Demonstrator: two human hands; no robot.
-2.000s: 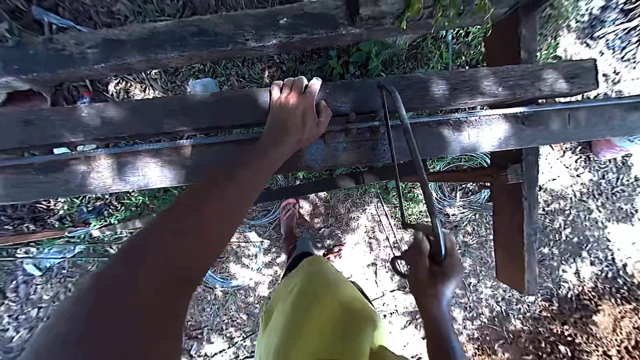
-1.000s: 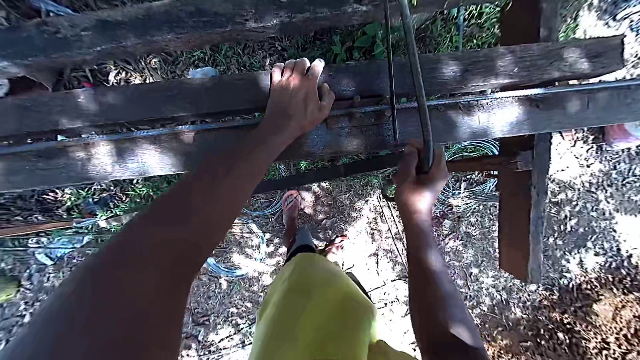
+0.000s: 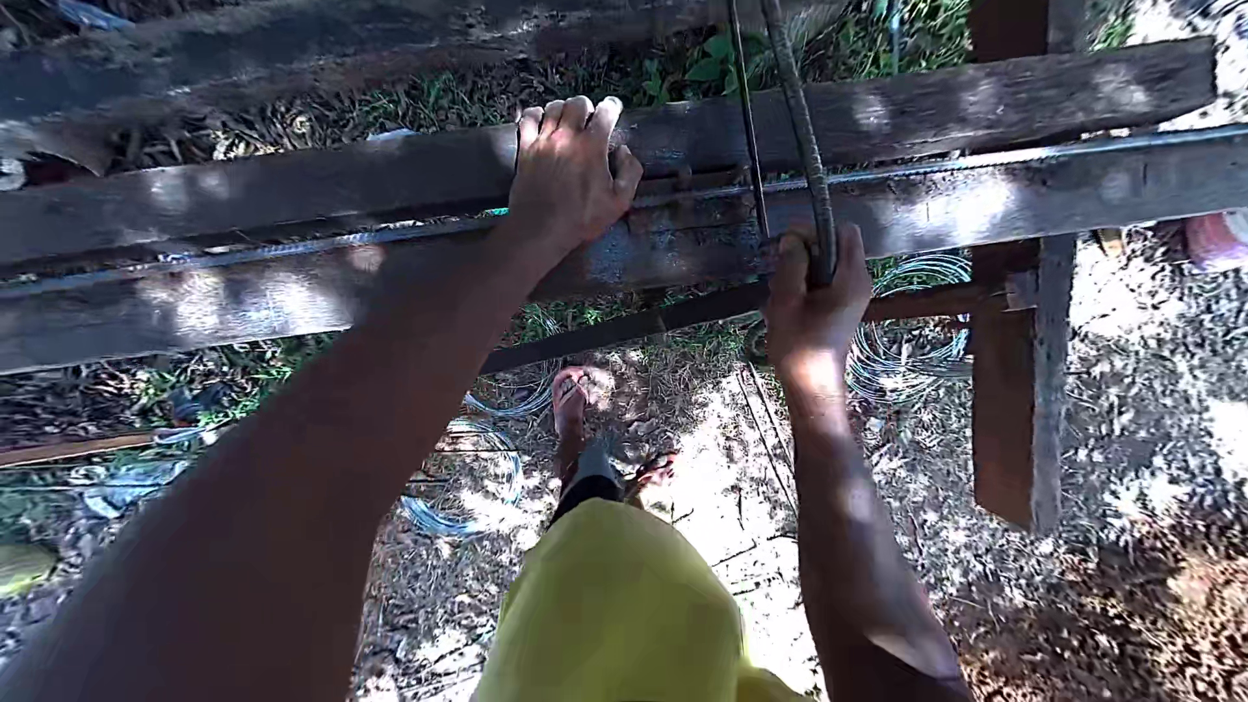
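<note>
My left hand (image 3: pixel 570 171) presses down over the far wooden beam (image 3: pixel 341 171), its fingers over the top edge. My right hand (image 3: pixel 817 278) is shut on the near end of a hacksaw (image 3: pixel 801 127) with a bowed metal frame. The saw's thin blade runs beside the frame, and both cross the beams to the right of my left hand. A long ribbed steel rod (image 3: pixel 936 168) lies along the near wooden beam (image 3: pixel 1072 195), in the line between the two beams. Where blade and rod meet, contact cannot be made out clearly.
A wooden post (image 3: pixel 1014 409) stands under the beams at the right. Coils of wire (image 3: pixel 912 336) lie on the ground near it, with another wire coil (image 3: pixel 507 478) by my feet. One more weathered timber (image 3: pixel 292 49) runs across the far side.
My right hand and the hacksaw have moved forward, away from my body, across the beams. My left hand stays at the same place on the beam.
</note>
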